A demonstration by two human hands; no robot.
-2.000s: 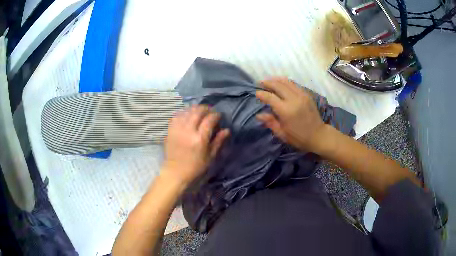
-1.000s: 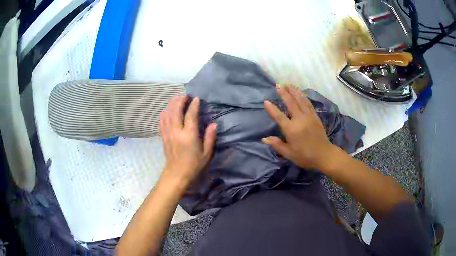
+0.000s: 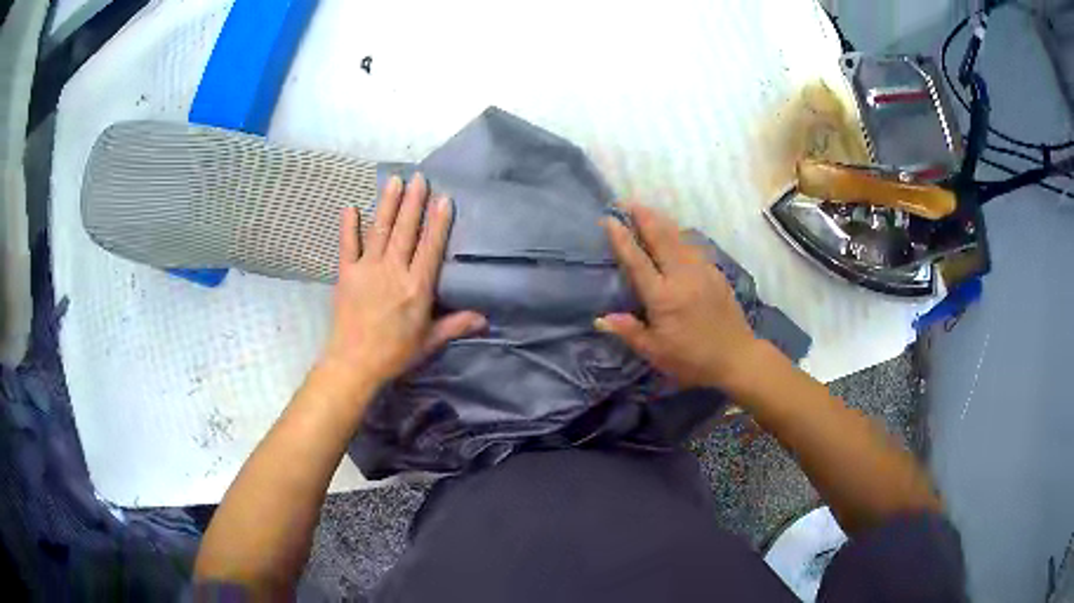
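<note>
A grey garment (image 3: pixel 518 189) lies over the right part of the striped padded arm (image 3: pixel 212 194). Its cloth is smooth on top, with a dark straight line like a seam or slit across it, and crumpled towards my body. My left hand (image 3: pixel 395 277) lies flat, fingers spread, on the garment's left edge and the pad. My right hand (image 3: pixel 677 295) rests on the garment at the right end of the line, thumb and fingers apart. Whether its fingertips pinch any cloth cannot be told.
A steam iron (image 3: pixel 866 230) with a wooden handle stands at the right edge of the white table cover (image 3: pixel 153 389), beside a brown stain. A metal plate (image 3: pixel 905 112) and black cables are behind it. A blue bar (image 3: pixel 250 65) runs under the pad. Dark cloth (image 3: pixel 41 454) lies at lower left.
The garment's top has been smoothed flat and the dark line now shows straight. My left hand has moved left and flattened on the cloth edge. My right hand stays near the right side.
</note>
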